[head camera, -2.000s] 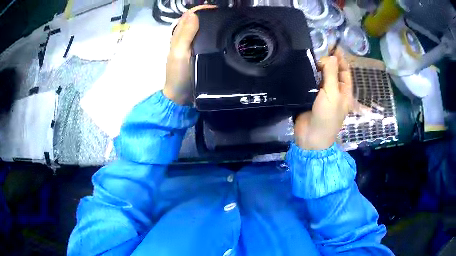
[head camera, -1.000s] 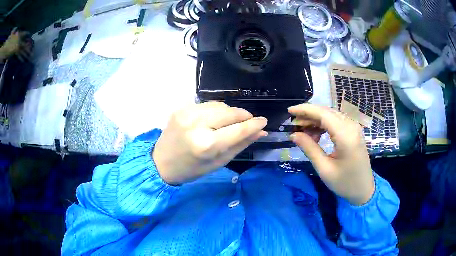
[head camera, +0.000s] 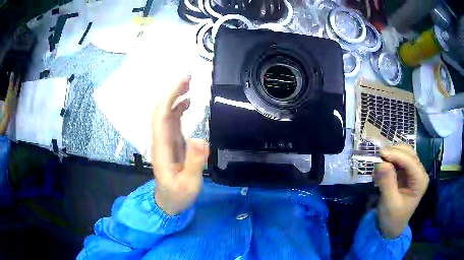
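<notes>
The black projector(?) (head camera: 277, 134) lies on the bench in front of me, its glossy front and round dark lens (head camera: 281, 81) facing up. Its black U-shaped handle or stand (head camera: 267, 177) sticks out towards me. My left hand (head camera: 178, 157) is open and empty beside its left edge; I cannot tell if the thumb touches it. My right hand (head camera: 402, 183) is to its right, at the near edge of the label sheet (head camera: 389, 109), with a thin pale strip (head camera: 367, 158) pinched at its fingertips. Tan backing strips (head camera: 376, 129) lie on the sheet.
Silver-white trim rings (head camera: 347, 25) and dark rings lie behind the projector(?). A yellow container (head camera: 419, 48) and a white roll-like object (head camera: 437, 96) stand at the right. White sheets (head camera: 40, 114) are taped down at the left. Another person's arm (head camera: 7, 109) shows at the left edge.
My left hand has moved left, away from the near side of the projector(?), and opened. My right hand has moved right to the label sheet. The handle now shows more fully.
</notes>
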